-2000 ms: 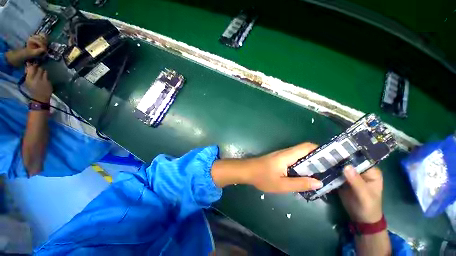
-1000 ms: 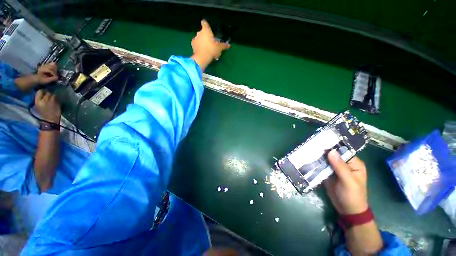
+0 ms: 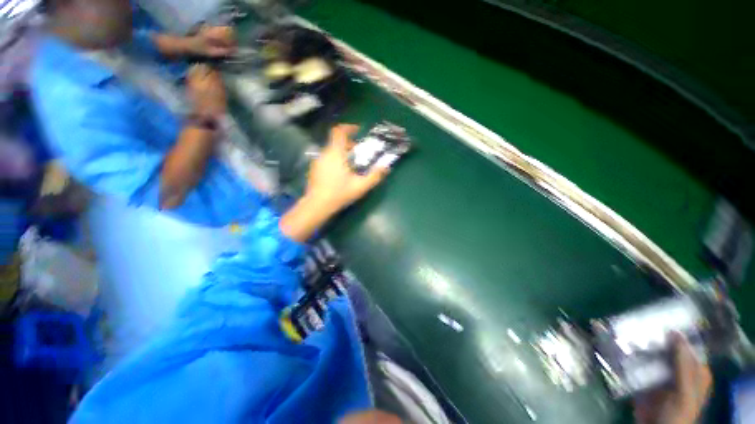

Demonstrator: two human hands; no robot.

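The frame is blurred. My left hand is at the bench's upper left, with thumb and fingers around an open phone unit; whether the unit touches the bench is unclear. My right hand, cut off by the bottom edge, grips a second open phone unit at the lower right, its pale battery area showing. A heap of small pale pieces lies on the dark green bench left of that unit. Fine detail on both units cannot be read.
Black boxes with yellow labels stand at the upper left, by a neighbouring worker's hands and blue sleeve. A worn pale rail borders the green conveyor, which carries a phone. A dark tray of units shows below the bench edge.
My left hand has come back from the conveyor to the bench's upper left and now holds a phone unit. The view has swung left, so my right hand and its unit appear lower right.
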